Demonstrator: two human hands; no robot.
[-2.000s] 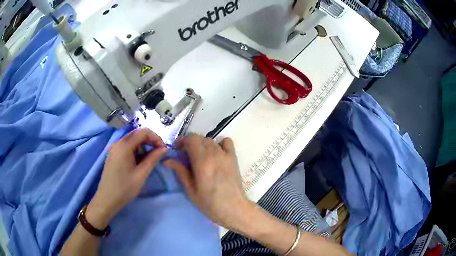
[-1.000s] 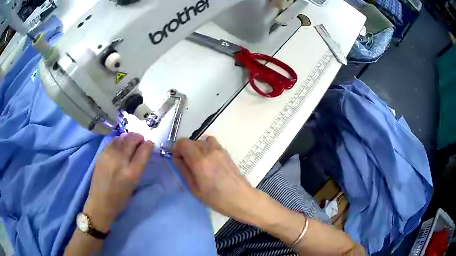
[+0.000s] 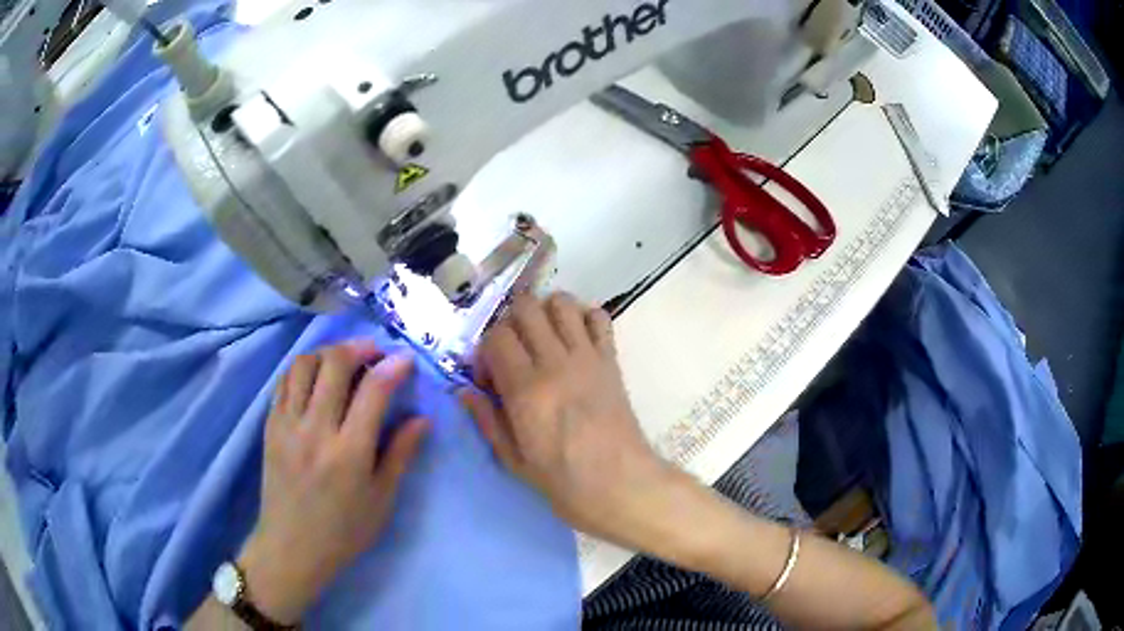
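The light blue garment (image 3: 456,518) lies under and left of the machine head and hangs toward me. Its edge runs to the brightly lit needle area (image 3: 413,308); glare hides the needle. My left hand (image 3: 333,450) rests on the cloth just before the needle, fingers spread, gripping nothing. My right hand (image 3: 561,407) is at the cloth's edge beside the jointed silver arm (image 3: 512,277), with the edge between its thumb and fingertips. The exact fold there is hidden by the fingers.
Red-handled shears (image 3: 770,210) lie behind the bed seam, right of the machine head (image 3: 265,185). A printed scale (image 3: 801,333) runs along the table's front edge. A thin grey strip (image 3: 916,158) lies at the right end. More blue garments (image 3: 974,431) hang below at right.
The view has shifted, so the machine appears farther right. My left hand has let go of the edge and spread its fingers flat on the cloth. My right hand stays at the edge.
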